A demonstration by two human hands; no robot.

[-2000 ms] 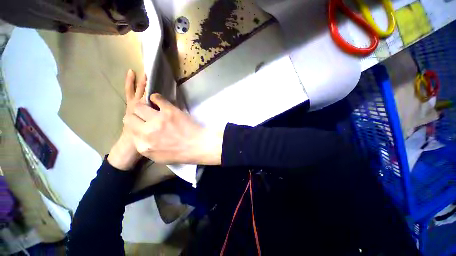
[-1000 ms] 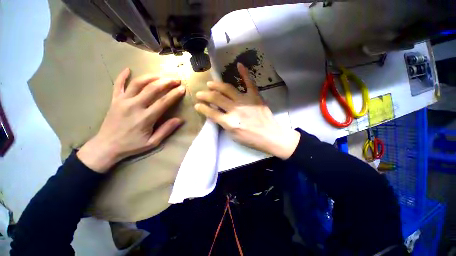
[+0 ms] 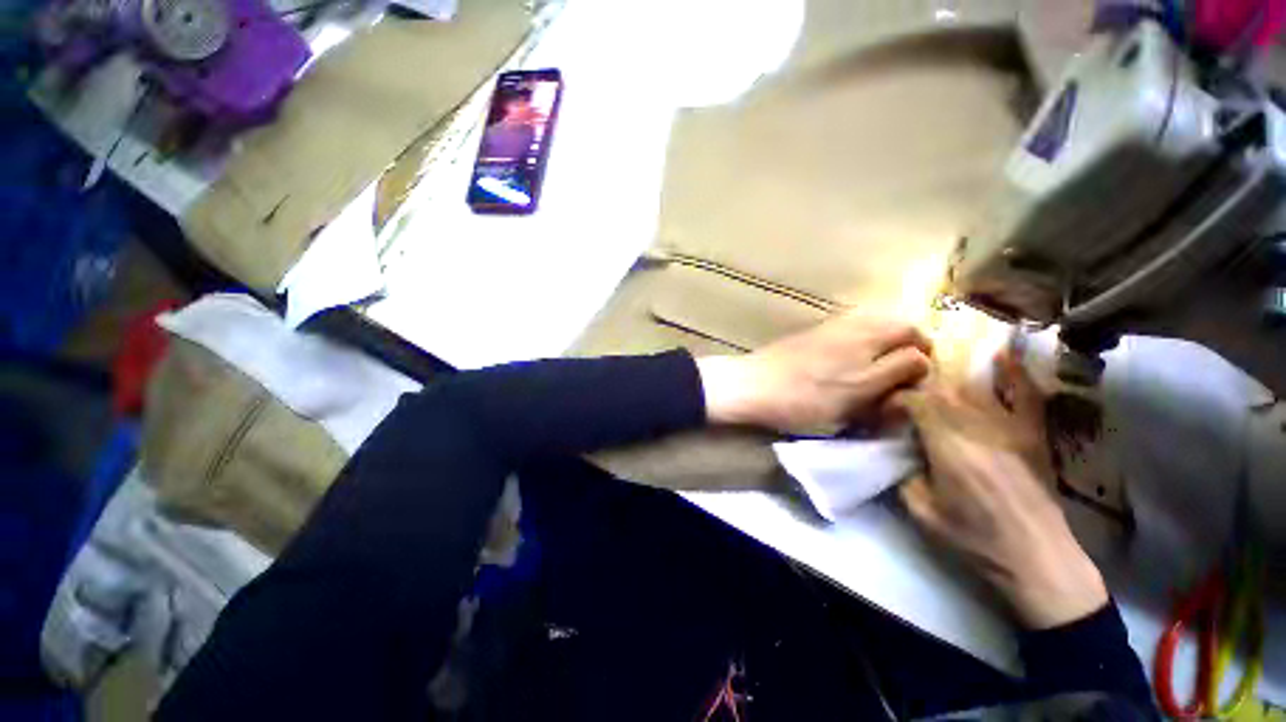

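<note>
The khaki front panel (image 3: 818, 184) lies on the white table and runs to the lit needle area of the sewing machine (image 3: 1128, 169). A narrow pocket flap (image 3: 755, 282) shows on it. My left hand (image 3: 832, 374) is at the panel edge just in front of the needle, fingers bent on the cloth. My right hand (image 3: 994, 487) is beside it, slightly blurred, fingers at the same edge. A piece of white lining (image 3: 846, 473) sticks out below the hands. The fingertips and the cloth between them are partly hidden, so the grip is unclear.
A lit smartphone (image 3: 515, 141) lies on the table at left of the panel. Red and yellow scissors (image 3: 1199, 649) are at the lower right. A purple machine (image 3: 212, 57) stands upper left. Khaki and white stacked pieces (image 3: 233, 437) hang at the lower left.
The view has swung left, bringing the phone and purple machine into sight. My hands, spread flat on the cloth a second ago, are now close together with bent fingers near the needle.
</note>
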